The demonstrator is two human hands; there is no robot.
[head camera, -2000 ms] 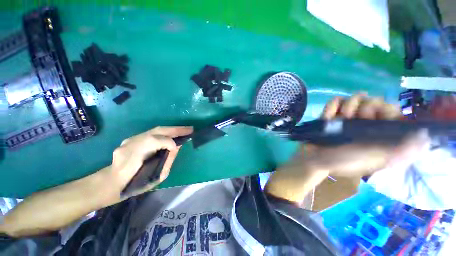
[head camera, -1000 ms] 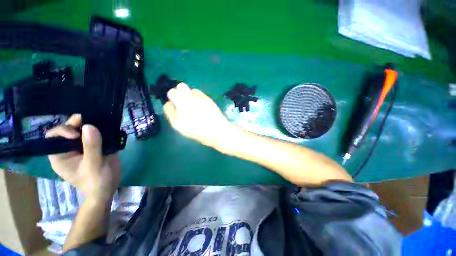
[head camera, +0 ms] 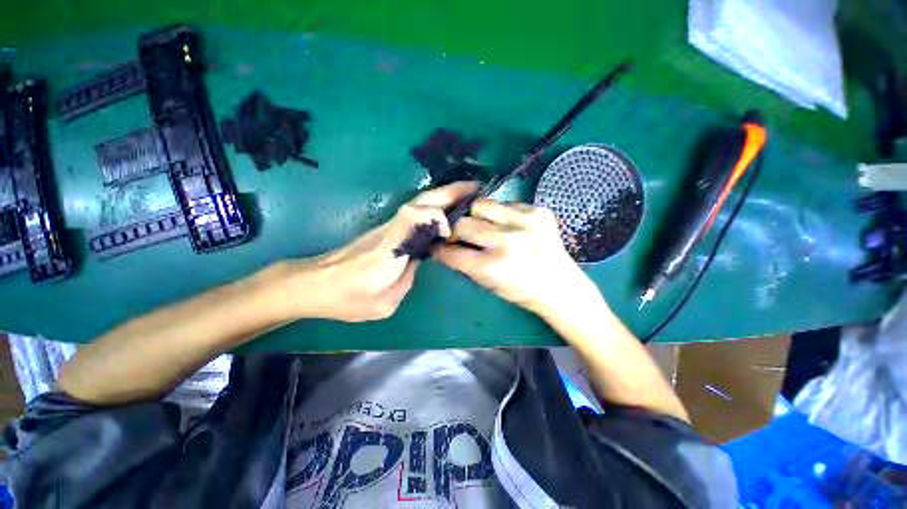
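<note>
A black plastic frame (head camera: 542, 145), seen nearly edge-on, slants up to the right from my hands. My left hand (head camera: 383, 260) holds its lower end. My right hand (head camera: 509, 249) is closed at the frame beside my left fingers; a small piece in the fingers cannot be made out. The electric screwdriver (head camera: 704, 204) lies on the green bench to the right, its silver tip towards me. The round screw dish (head camera: 591, 204) holds dark screws and stands just beyond my right hand. Small black pieces lie in two piles, one left (head camera: 267, 131) and one partly behind the frame (head camera: 445, 151).
Two black frames lie at the left, one whole in view (head camera: 191, 144) and one cut by the edge (head camera: 38, 184). White packing sheets (head camera: 771, 50) lie at the far right. A cardboard box (head camera: 731, 383) is below the near bench edge. The screwdriver cord (head camera: 708, 260) loops on the bench.
The screwdriver, held at first, now lies on the bench. My right hand has come back from the left pile, and my left hand has brought a frame from the left to the middle.
</note>
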